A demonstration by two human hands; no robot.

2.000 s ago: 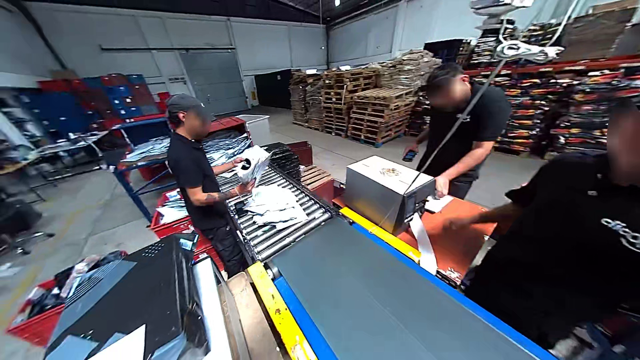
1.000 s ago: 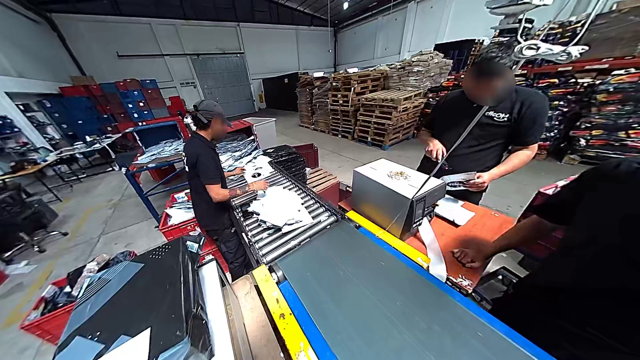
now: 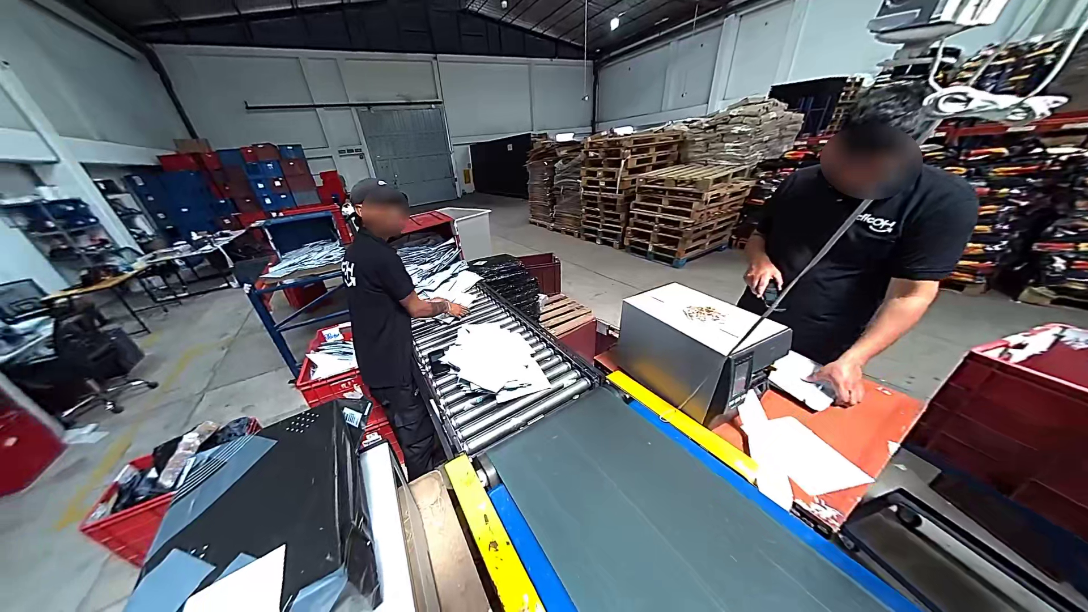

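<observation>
Neither of my hands shows in the head view. Before me runs a dark green conveyor belt (image 3: 629, 493) between blue and yellow side rails. White mailing bags (image 3: 495, 359) lie in a pile on the roller conveyor (image 3: 476, 425) beyond the belt's far end. A co-worker (image 3: 382, 314) at the left of the rollers reaches over them toward more bags. On the right, a second co-worker (image 3: 858, 221) has one hand on a white packet (image 3: 801, 380) on the orange table (image 3: 884, 425). A grey label printer (image 3: 705, 340) stands beside the belt, with a white paper strip at its front.
A black box-like unit (image 3: 263, 501) with loose sheets stands at the lower left, beside a red crate (image 3: 127, 527) of packages. Dark red bins (image 3: 1011, 425) stand at the right. A pole slants across the printer. Wooden pallets (image 3: 688, 208) are stacked behind.
The person who was at the right edge has left view. The co-worker by the printer has brought a hand down onto the packet. The left co-worker's hands have moved up the rollers, away from the pile.
</observation>
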